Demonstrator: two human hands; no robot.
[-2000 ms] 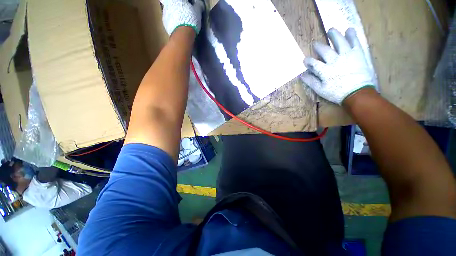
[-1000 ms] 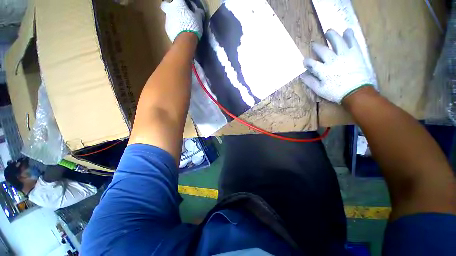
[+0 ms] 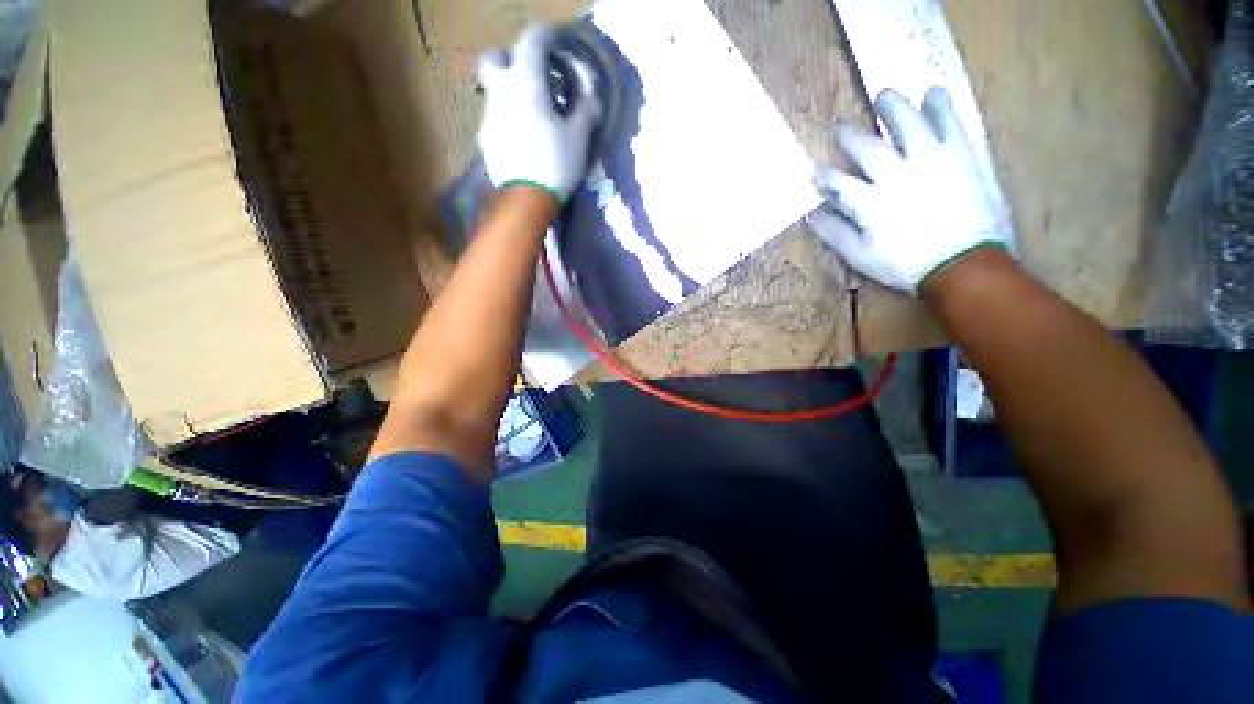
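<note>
A flat, mirror-like sheet metal panel (image 3: 722, 151) with white glare and dark grey bands lies tilted on the bench. My left hand (image 3: 534, 121), in a white knit glove with a green cuff edge, holds a dark round air sander (image 3: 594, 85) at the panel's upper left part; the hand partly hides it. A red air hose (image 3: 660, 391) runs from under my left wrist in a loop past the bench's front edge. My right hand (image 3: 915, 190), gloved, lies flat with fingers spread, its thumb side at the panel's right corner and its palm over a long pale metal strip (image 3: 915, 48).
A large open cardboard box (image 3: 151, 206) stands at left with clear wrap (image 3: 85, 392) beside it. Bubble wrap (image 3: 1210, 234) is at the far right. A blue bin with white rounds (image 3: 530, 437) is below the bench. Another person (image 3: 131, 550) is at lower left.
My left hand and the sander have moved down and right onto the panel, and the hand is blurred. The hose loop hangs lower. My right hand keeps its place at the panel's corner.
</note>
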